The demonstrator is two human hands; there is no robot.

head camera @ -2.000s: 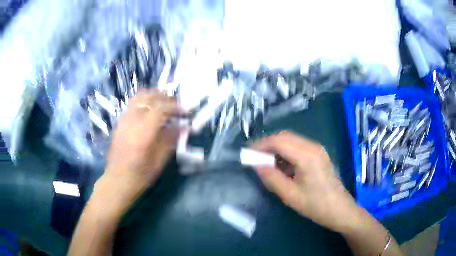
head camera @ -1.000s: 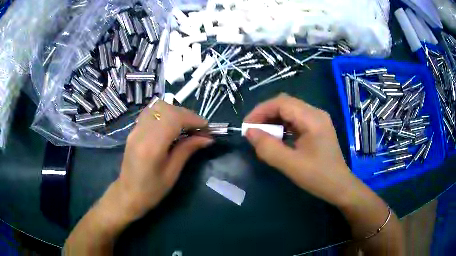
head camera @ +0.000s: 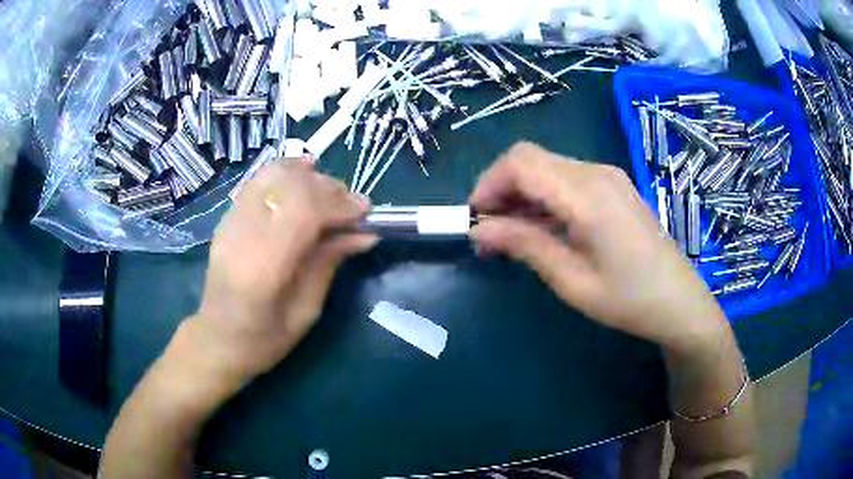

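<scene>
My left hand (head camera: 281, 239) grips the left end of a shiny silver metal tube (head camera: 393, 220) at mid-view. A white sleeve (head camera: 443, 220) sits in line with the tube, against its right end; whether part of it is inside the tube cannot be seen. My right hand (head camera: 571, 239) has its thumb and fingers at the right end of the sleeve, where a thin tip shows between the fingers. The fingertips are slightly blurred.
An open clear bag (head camera: 70, 201) of metal tubes lies upper left. White sleeves (head camera: 323, 79) and stem inserts (head camera: 412, 112) lie at top centre. A blue tray (head camera: 631, 122) of units is at right. A white strip (head camera: 410, 328), small white ring (head camera: 318, 458) and black object (head camera: 82, 327) lie nearer.
The white sleeve, earlier apart from the tube with a thin rod between them, now meets the tube's end. My right fingers have shifted from around the sleeve to its right end. The view has shifted slightly.
</scene>
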